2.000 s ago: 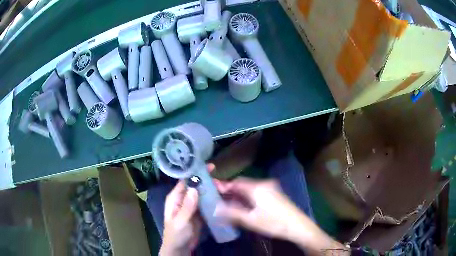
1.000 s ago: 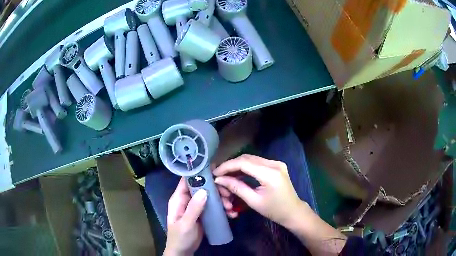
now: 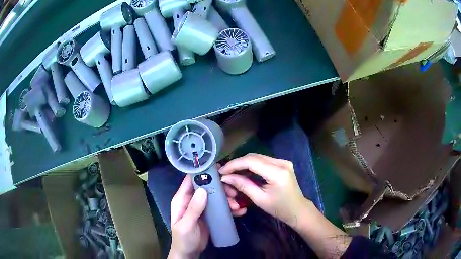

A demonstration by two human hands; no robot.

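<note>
A grey handheld fan body (image 3: pixel 220 217) is held upright over my lap, its round head at the top with the open side, spokes and hub facing me. Thin red and dark strands show below the hub. A dark oval spot with a white mark is on the handle below the head. My left hand (image 3: pixel 189 217) is closed around the handle, thumb on its front. My right hand (image 3: pixel 270 187) is at the handle's right edge just below the head, thumb and forefinger close together; whether they pinch anything cannot be told. Something red shows below the right fingers.
Several grey fan bodies (image 3: pixel 160 73) lie on the green bench (image 3: pixel 283 76). A tall carton (image 3: pixel 354 40) with orange tape stands at the bench's right. A torn carton (image 3: pixel 404 146) is at the right. Open cartons (image 3: pixel 126 202) of grey bodies stand below left.
The fan body is now steadier and more upright than two seconds ago. My right hand has moved from low on the handle to just below the head. The bench view has shifted slightly up and left.
</note>
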